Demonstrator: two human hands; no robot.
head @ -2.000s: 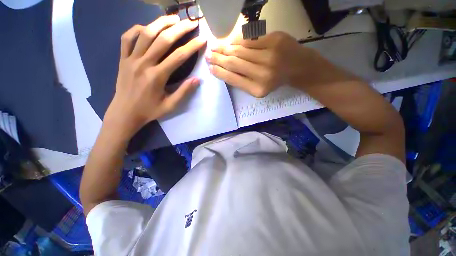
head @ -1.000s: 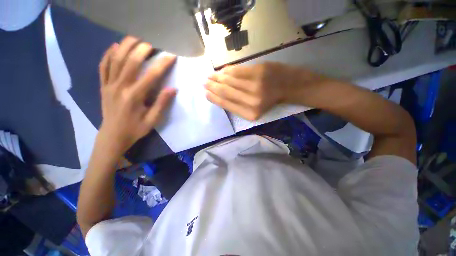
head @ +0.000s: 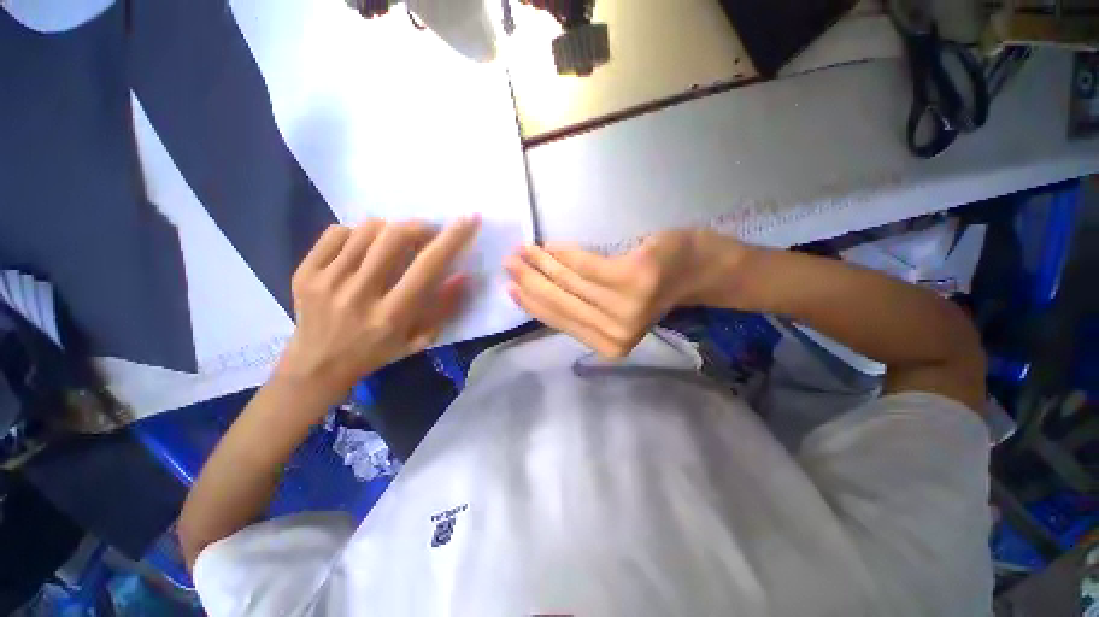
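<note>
A pale fabric panel (head: 398, 133) lies on the table under the lit sewing machine head (head: 458, 22), its right edge running down to my fingers. My left hand (head: 380, 289) rests on the panel's near part, fingers spread and slightly blurred. My right hand (head: 603, 289) is at the panel's near right corner, fingertips together on its edge at the table's front; the fingertips' underside is hidden. A dark panel (head: 229, 109) lies left of the pale one.
Another dark panel (head: 72, 181) lies at far left. Black-handled scissors (head: 940, 97) and a dark flat piece (head: 783, 27) lie at right. A knurled knob (head: 581, 50) hangs by the machine head. Blue crates (head: 301, 452) stand below the table.
Both hands have moved toward me, from near the machine head to the table's front edge. The pale panel has come with them, and more of it shows behind my hands.
</note>
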